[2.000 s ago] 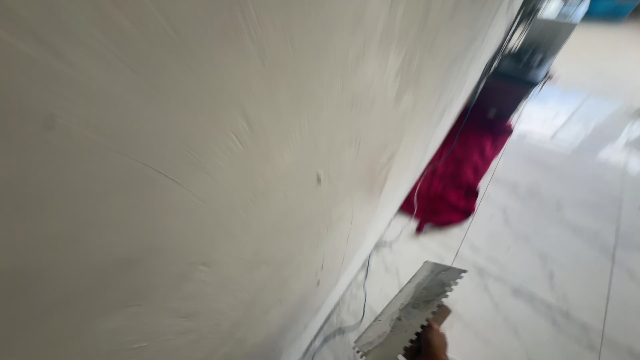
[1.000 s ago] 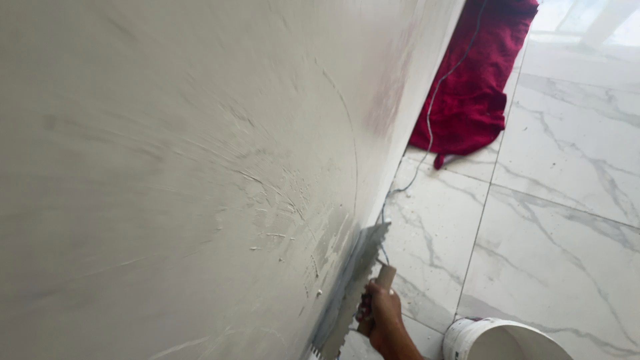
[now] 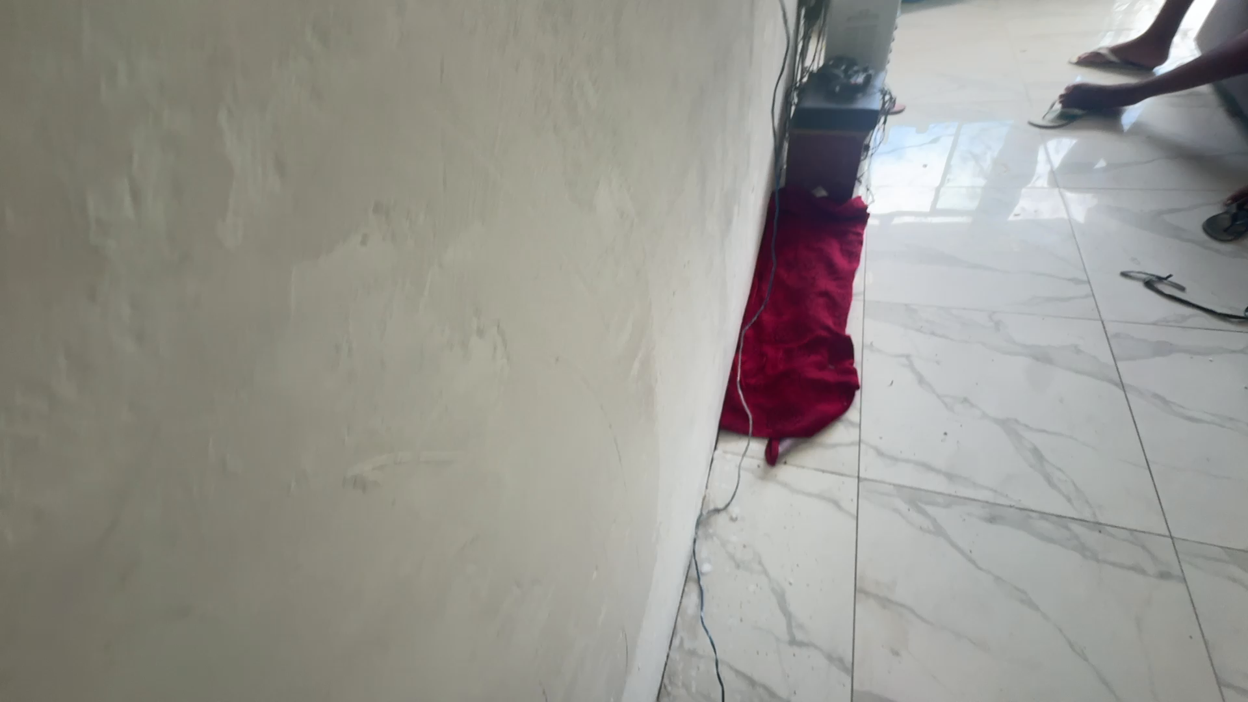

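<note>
Neither of my hands shows in the head view now, and the notched trowel is out of sight too. A plastered wall (image 3: pixel 390 370) fills the left and middle of the view, its pale surface marked with smears, ridges and thin scratches. Along its foot, on the marble-look tiles, lies a dark red cloth (image 3: pixel 804 322). A thin cable (image 3: pixel 744 380) runs down beside the wall, crosses over the cloth and goes on along the wall's base to the bottom of the view.
Beyond the cloth stands a dark box (image 3: pixel 829 146) with tangled black cables (image 3: pixel 838 78) on top. At the upper right are another person's hand (image 3: pixel 1097 96) and sandalled foot (image 3: pixel 1136 51). A black strap or cord (image 3: pixel 1189 300) lies on the tiled floor (image 3: pixel 985 409).
The hand with the notched trowel, at the wall's foot one second ago, has left the view, and so has the white bucket. The view has shifted widely, with the box and another person now in it.
</note>
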